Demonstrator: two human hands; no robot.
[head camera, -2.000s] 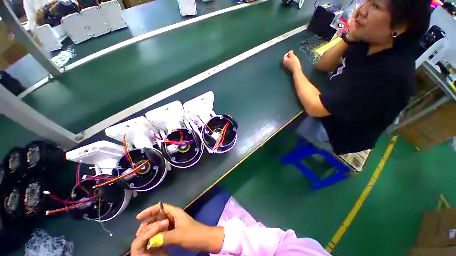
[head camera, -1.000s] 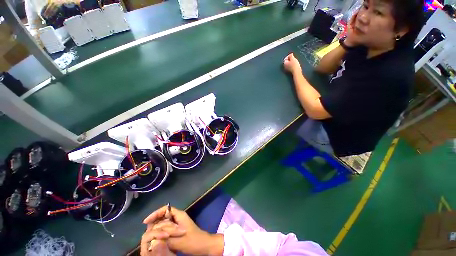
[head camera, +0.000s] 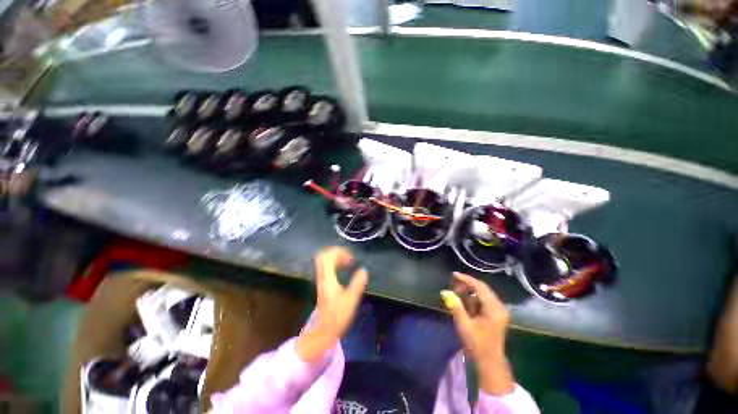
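Four white-rimmed housing bodies stand in a row, open ends up, with red, orange and dark wires: from the left, the first (head camera: 359, 225), second (head camera: 419, 233), third (head camera: 477, 251) and fourth (head camera: 540, 279). White flat brackets (head camera: 473, 171) point to the far side. My left hand (head camera: 335, 297) is raised near the bench edge below the first housing, thumb and fingers apart, nothing clear in it. My right hand (head camera: 479, 317) is below the third housing, fingers curled around a small dark item, with a yellow spot at a fingertip. Both hands are blurred and touch no housing.
Black round modules (head camera: 228, 141) stand in two rows at left behind a tangled heap of clear strands (head camera: 243, 212). A carton (head camera: 235, 331) of white and black parts is at lower left. A metal post (head camera: 343, 69) and fan (head camera: 202, 36) stand behind. Part of a person's arm (head camera: 724, 356) shows at right.
The view has swung left, bringing in the carton, fan and more modules. My hands, together before, are now apart. The seated person is mostly out of view.
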